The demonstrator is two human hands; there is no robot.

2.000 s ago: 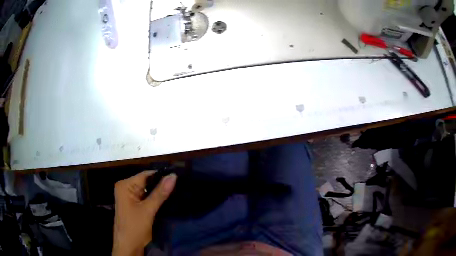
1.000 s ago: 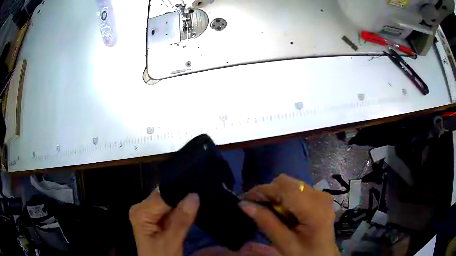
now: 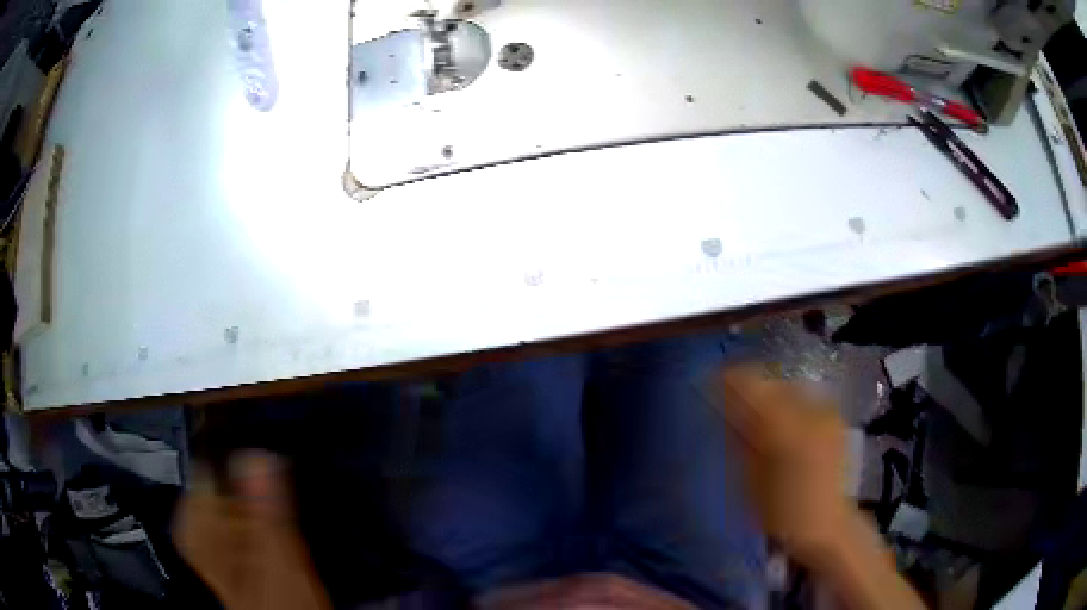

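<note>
My left hand [image 3: 248, 524] is at the lower left, below the table edge and motion-blurred. Its fingers look closed on a dark fabric piece [image 3: 352, 483], which hangs beside it over my lap; its outline melts into the dark background. My right hand [image 3: 793, 459] is at the lower right, beside my blue-clad leg, also strongly blurred. Whether it holds anything cannot be told.
The white table [image 3: 477, 238] bears a faint printed ruler along its front. The machine's needle plate [image 3: 457, 57] is at the top. A red-handled tool [image 3: 912, 95] and black snips [image 3: 968, 167] lie at the right. Scraps litter the floor.
A second ago both hands held the dark fabric together over the lap, with a yellowish thing at my right fingers. Now the hands are wide apart and the fabric is at the left.
</note>
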